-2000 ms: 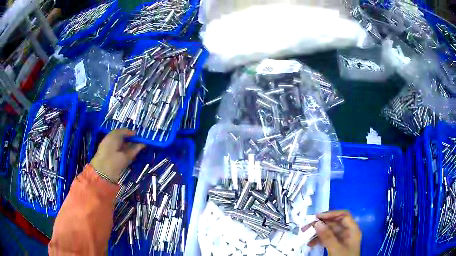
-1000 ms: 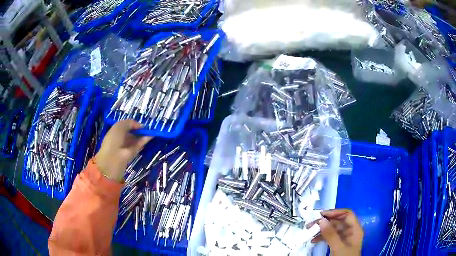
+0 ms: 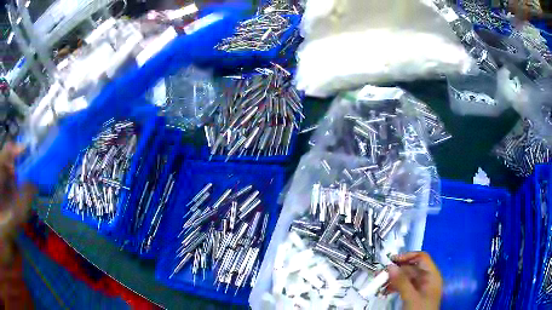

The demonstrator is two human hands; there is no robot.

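Observation:
A blurred blue tray [image 3: 136, 100] with pale, slender parts is lifted and tilted at the upper left. My left hand [image 3: 13, 221] is blurred and cut off by the left edge, gripping the tray's near left corner. My right hand [image 3: 417, 280] is at the near right rim of the white tub [image 3: 417, 224]. Its thumb and fingers pinch a small white sleeve [image 3: 375, 283], with a thin dark line at the fingertips. The tub holds metal tubes [image 3: 339, 239] and a heap of white sleeves [image 3: 308, 275].
Blue trays of slender metal assemblies stand at mid-left [image 3: 100, 172], behind [image 3: 254, 115] and in front [image 3: 227, 236]. A clear bag of tubes [image 3: 378, 130] lies over the tub's far end. A blue tray [image 3: 457, 242] with thin rods is at right. A white bag [image 3: 384, 54] lies behind.
My left hand has carried the upper blue tray left and up, closer to the camera, uncovering the filled tray beneath. The view has shifted left. My right hand still pinches the sleeve beside the tub.

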